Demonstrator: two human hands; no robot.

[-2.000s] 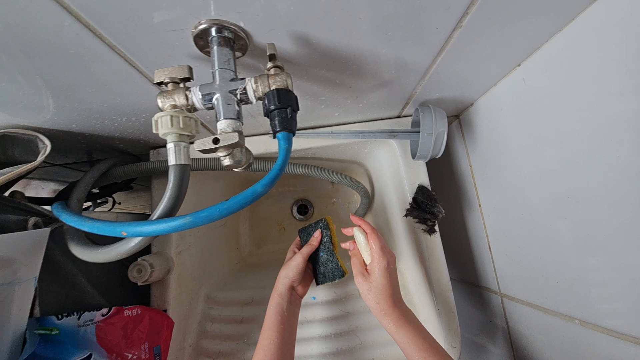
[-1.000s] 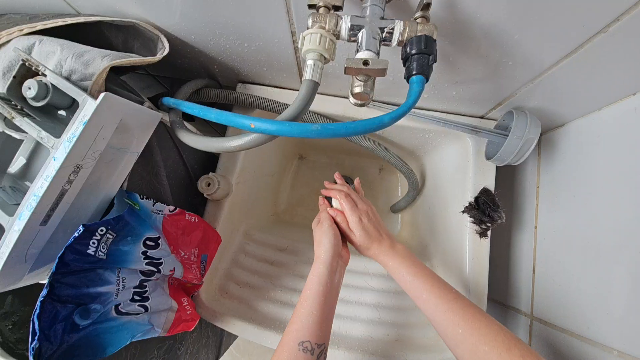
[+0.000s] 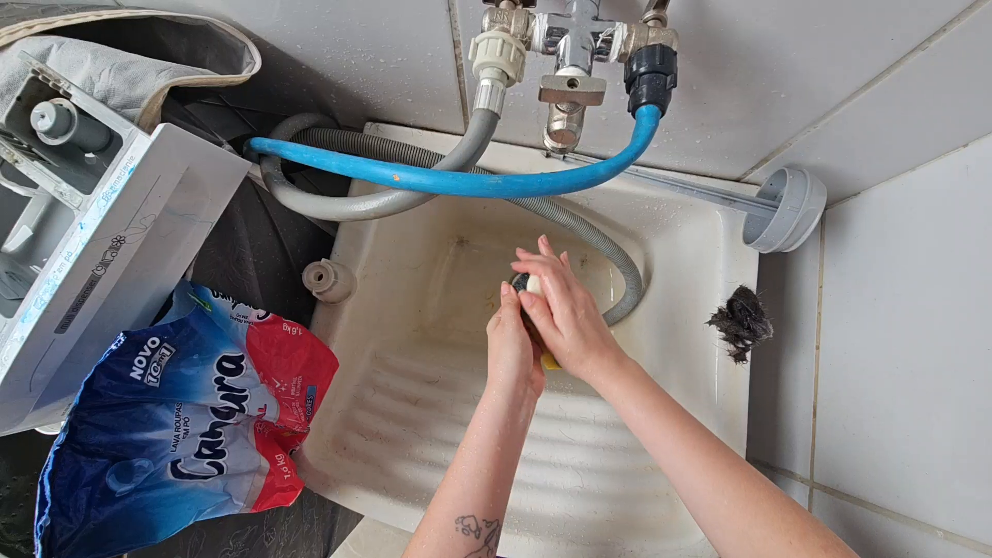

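Observation:
Over the basin of a white laundry sink (image 3: 372, 465), my left hand (image 3: 513, 337) is closed around a scouring sponge (image 3: 550, 361), dark on one side and yellow on the other. Most of the sponge is hidden between the hands. My right hand (image 3: 564, 310) presses a small white bar of soap (image 3: 534, 285) against the sponge's dark side. The metal tap (image 3: 564, 124) is above and beyond both hands, and no stream of water shows from it.
Blue (image 3: 465, 183) and grey hoses (image 3: 356, 206) cross the sink's back. A grey plastic cap with a rod (image 3: 787, 209) and a dark clump of fibres (image 3: 741, 322) lie on the right rim. At left are a detergent bag (image 3: 194, 418), a dispenser drawer (image 3: 116, 256) and a white fitting (image 3: 328, 280).
Two seconds ago the hands were apart, sponge in the left and soap in the right; now they are together, soap on sponge. The view has shifted left.

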